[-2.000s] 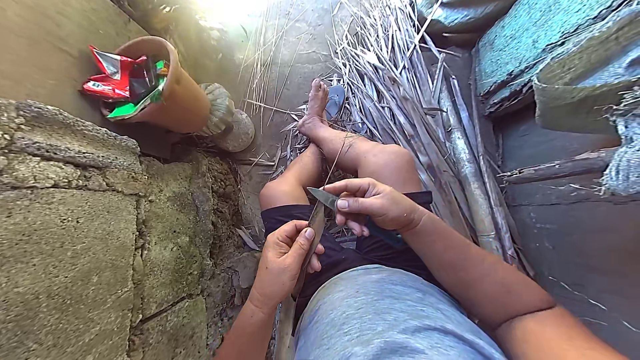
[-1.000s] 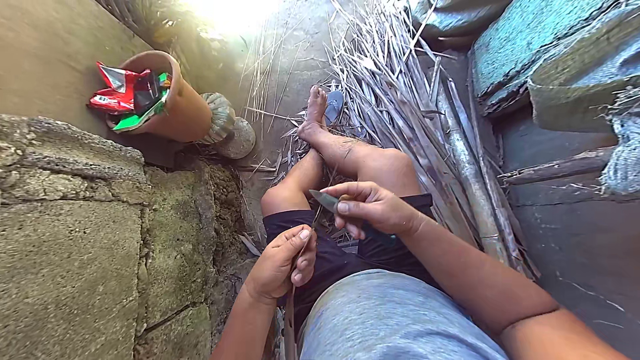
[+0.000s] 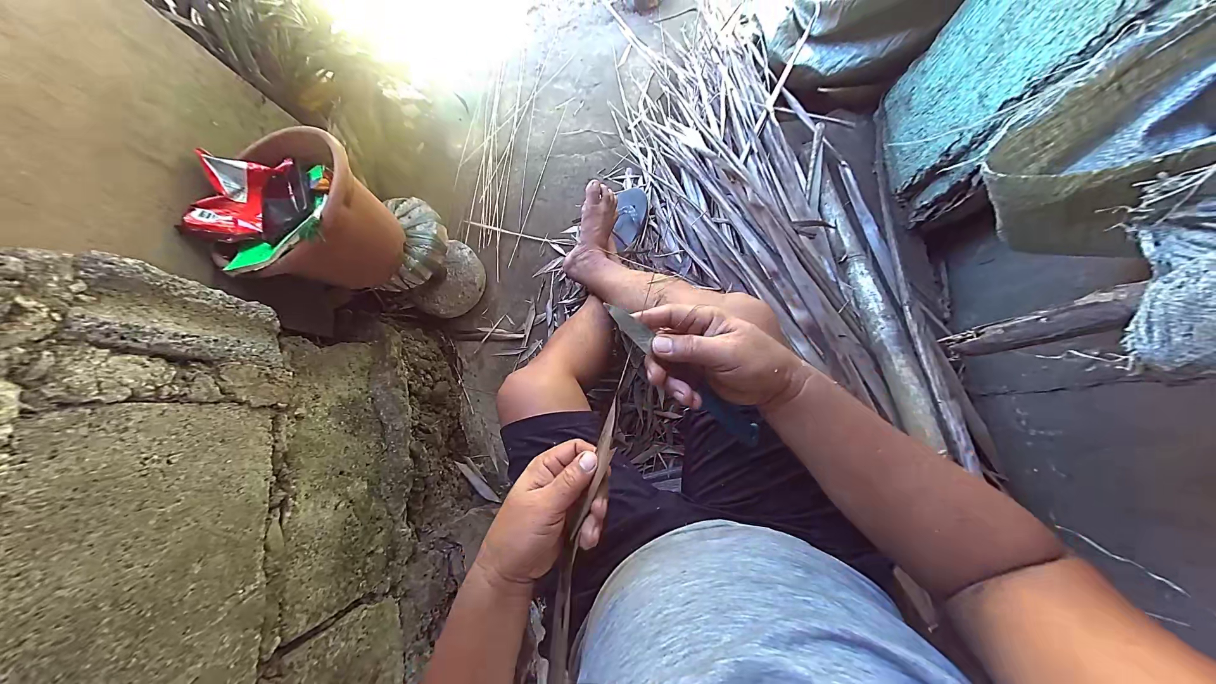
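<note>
A long dried palm leaf (image 3: 604, 439) is pinched between the thumb and fingers of my left hand (image 3: 553, 503), its lower part running down beside my shirt. My right hand (image 3: 717, 356) grips a knife (image 3: 631, 328) with a dark blade pointing up and left. Below that hand the knife's dark blue handle sticks out. The blade lies above the leaf's tip, and a thin strand shows between them. Whether the blade touches the strand, I cannot tell.
A pile of dried leaves and stalks (image 3: 760, 199) lies to the right of my crossed legs, beside a bamboo pole (image 3: 879, 328). At left are a rough block wall (image 3: 142, 513) and a clay pot (image 3: 356, 228) with wrappers. Sacks (image 3: 1054, 180) stand at right, and a grey slipper (image 3: 630, 217) lies by my foot.
My left hand has moved down, away from the knife, since a second ago, with the leaf still in it. The right hand keeps its hold on the knife.
</note>
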